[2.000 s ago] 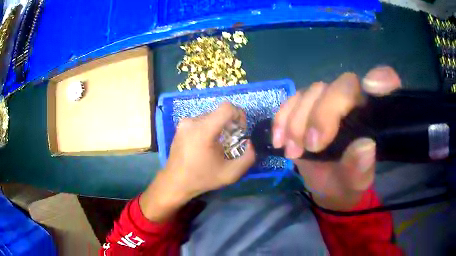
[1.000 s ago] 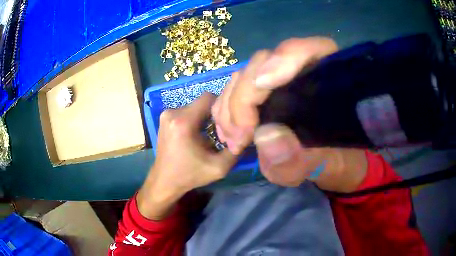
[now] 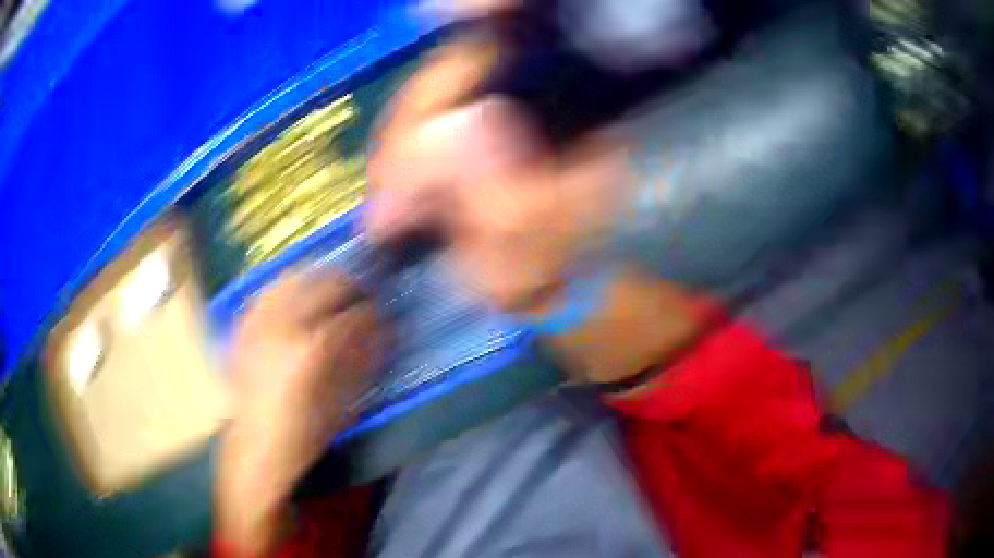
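Note:
The frame is strongly blurred. My right hand [image 3: 491, 196] is raised over the blue screw tray [image 3: 436, 365], shut on the black electric screwdriver [image 3: 621, 65], whose body runs to the top edge. A light blue wristband [image 3: 572, 305] is on that wrist. My left hand [image 3: 294, 360] is over the tray's left end beside the cardboard tray; its fingers look curled, but blur hides whether it holds a piece. Silver screws [image 3: 436, 311] streak in the blue tray. The cardboard tray [image 3: 164, 381] at the left holds two white blurred pieces [image 3: 147, 289].
A pile of brass pieces [image 3: 294, 180] lies behind the screw tray on the dark green bench [image 3: 763, 142]. The large blue-covered surface [image 3: 131, 131] fills the upper left. Blurred pale and dark parts [image 3: 910, 76] show at the upper right.
The view has tilted and blurred. The right hand and screwdriver have lifted up and away from the left hand. The cardboard tray shows two white pieces instead of one.

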